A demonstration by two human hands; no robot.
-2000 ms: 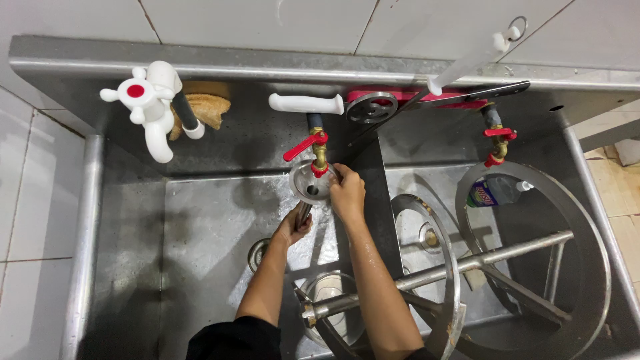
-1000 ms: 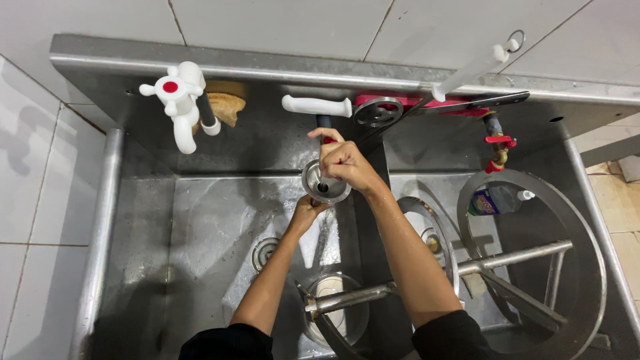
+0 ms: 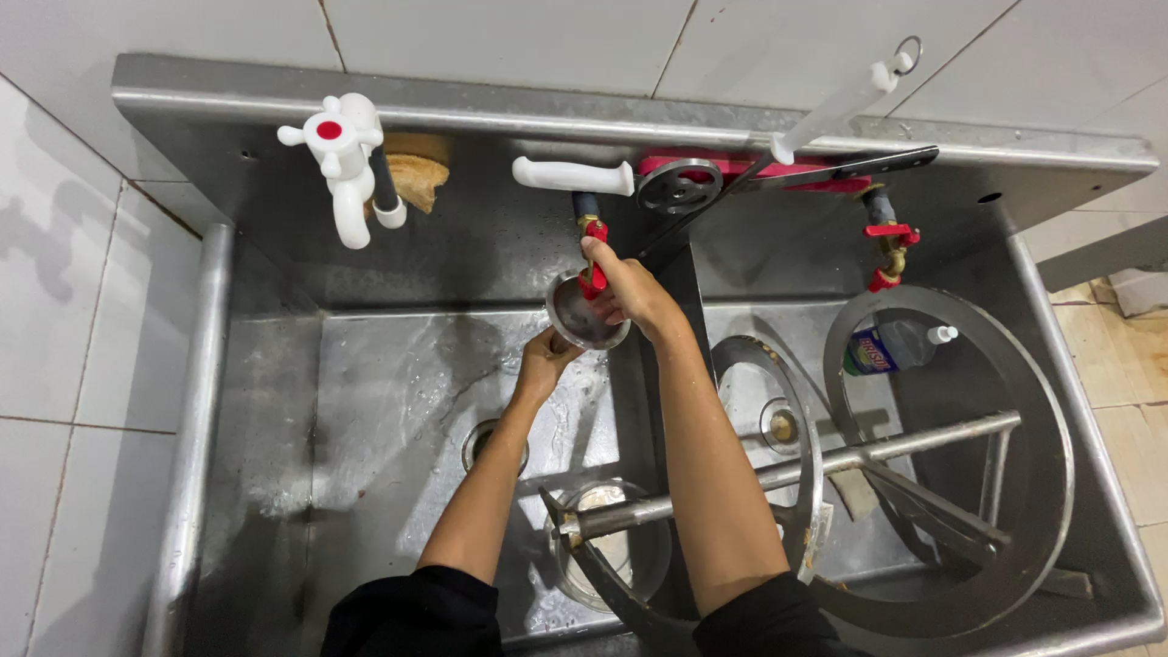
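A round metal funnel-like piece (image 3: 589, 315) is under the middle faucet with the red lever (image 3: 594, 255). My left hand (image 3: 545, 360) grips it from below, its fingers partly hidden behind the rim. My right hand (image 3: 631, 294) is at the faucet's red handle and over the piece's right rim; the thumb lies near the lever, and the fingertips reach inside the bowl. Whether this hand holds the piece or the lever cannot be told. Both hands are above the left basin of the steel double sink (image 3: 392, 401).
A large metal frame with rings (image 3: 949, 438) spans the right basin and reaches into the left. A clear round container (image 3: 610, 547) sits below my forearms. Behind are a white faucet (image 3: 342, 164), a white-handled tool (image 3: 573, 175), a black-handled knife (image 3: 885, 162) and, lower right, a bottle (image 3: 899, 345).
My right hand, over the metal piece's opening a second ago, is now at its right side by the red lever. The piece's bowl shows more openly. My left hand stays beneath it.
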